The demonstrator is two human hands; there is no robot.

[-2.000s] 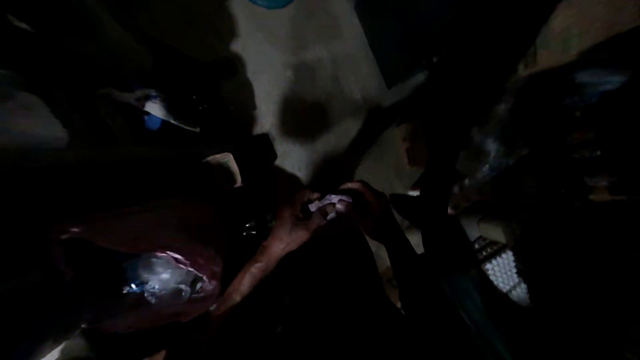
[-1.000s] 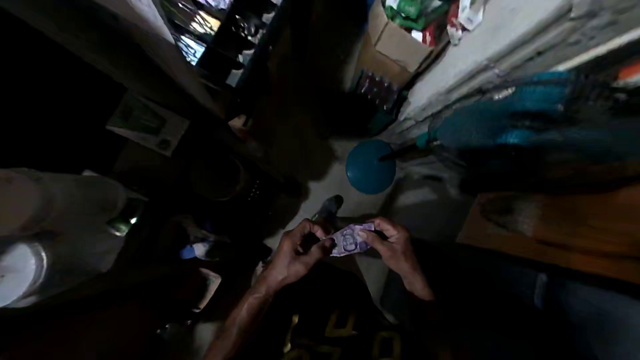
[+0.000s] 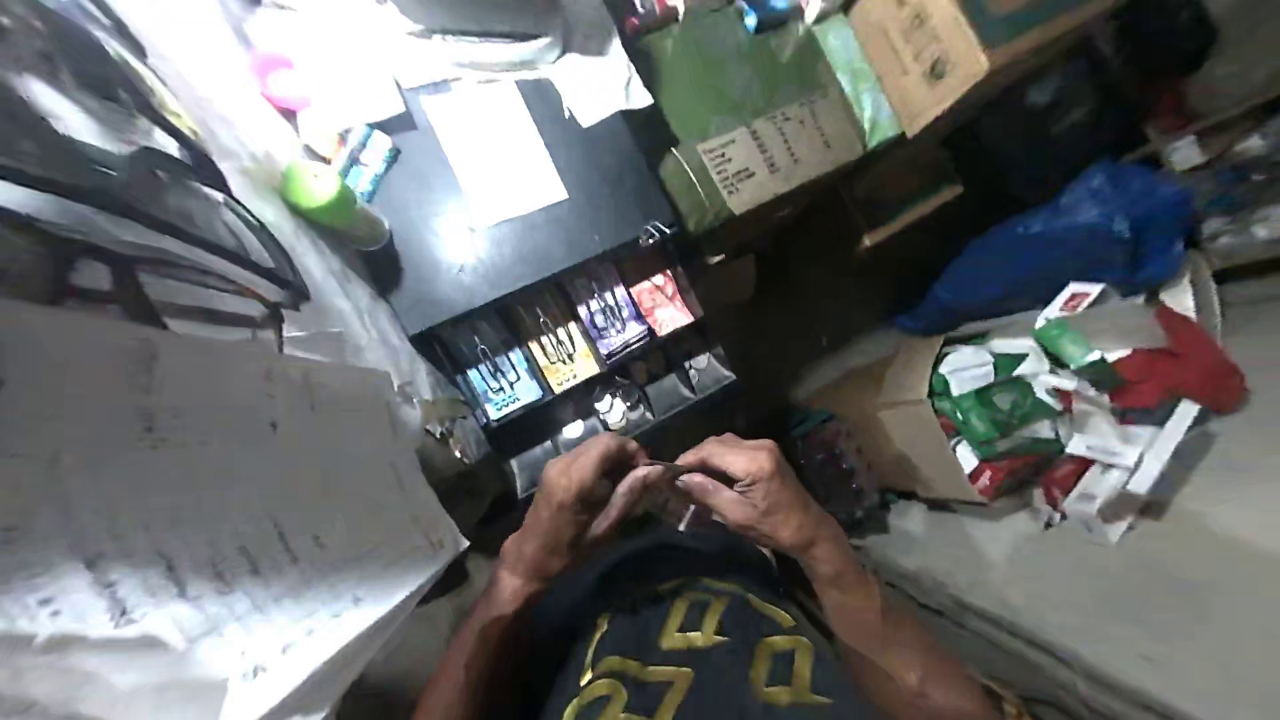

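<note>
My left hand (image 3: 590,500) and my right hand (image 3: 745,490) meet in front of my dark shirt with yellow lettering. Between their fingertips they pinch a banknote (image 3: 664,470), seen nearly edge-on and partly hidden by the fingers. Just beyond the hands is an open cash drawer. Its note compartments hold blue banknotes (image 3: 503,388), yellow banknotes (image 3: 563,352), purple banknotes (image 3: 612,318) and red banknotes (image 3: 662,302) under wire clips. Coins (image 3: 612,410) lie in one of the nearer cups.
Behind the drawer is a dark counter top (image 3: 600,200) with a white sheet (image 3: 495,150). Large written sheets (image 3: 180,500) hang at left. A cardboard box (image 3: 905,420) of wrappers and packs stands at right, beside a blue plastic bag (image 3: 1070,240). Green-covered boxes (image 3: 740,80) are at the top.
The view has swung strongly, and the lit cash drawer is now in front of my hands. Both hands still hold the banknote, which lay more face-up one second ago.
</note>
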